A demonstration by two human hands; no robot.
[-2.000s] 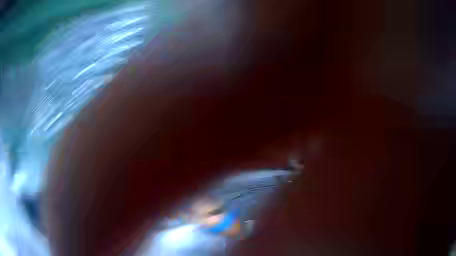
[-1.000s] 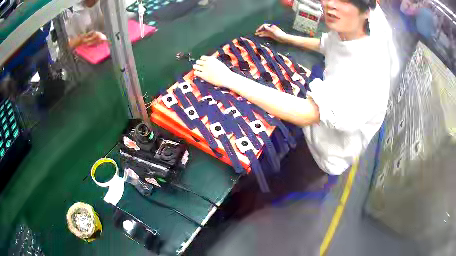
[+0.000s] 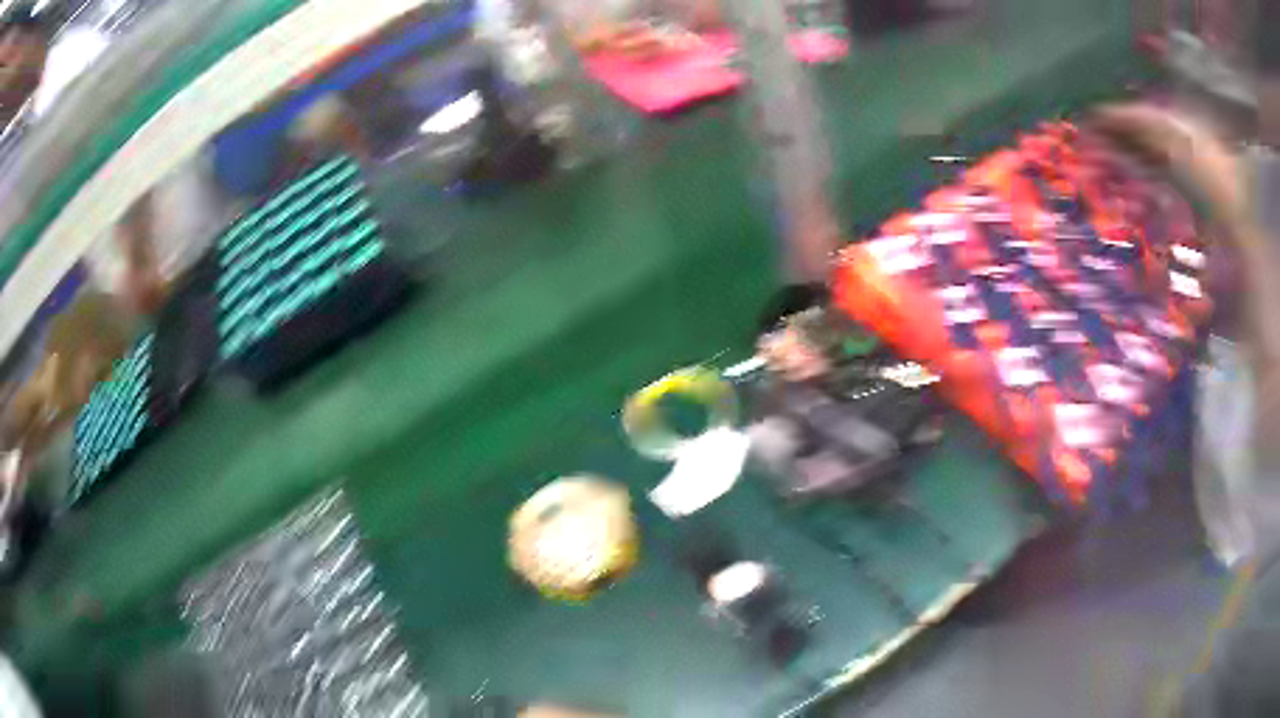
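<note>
The view is blurred, and neither of my hands can be made out. A small skin-coloured patch (image 3: pixel 566 713) is cut off by the bottom edge; I cannot tell what it is. Nearest in front of me on the green bench is a round pot with a tan and yellow rim (image 3: pixel 573 537). Right of it lies a yellow tape roll (image 3: pixel 681 412) with white paper (image 3: pixel 702 471). A small dark object with a bright white spot (image 3: pixel 740 584) lies below the paper. A clear tray of glittering parts (image 3: pixel 302 617) is at the lower left.
A black soldering station (image 3: pixel 842 428) stands right of the tape roll. Behind it is an orange-red stack with dark straps and white pieces (image 3: pixel 1032 309). Black trays with teal rows (image 3: pixel 302 260) lie far left. A metal post (image 3: pixel 793 140) rises behind. Blurred people are at the far side and right.
The view has swung left, so the bench things appear farther right. The clear tray and teal-rowed trays show more fully. The person at the right is now mostly out of the picture.
</note>
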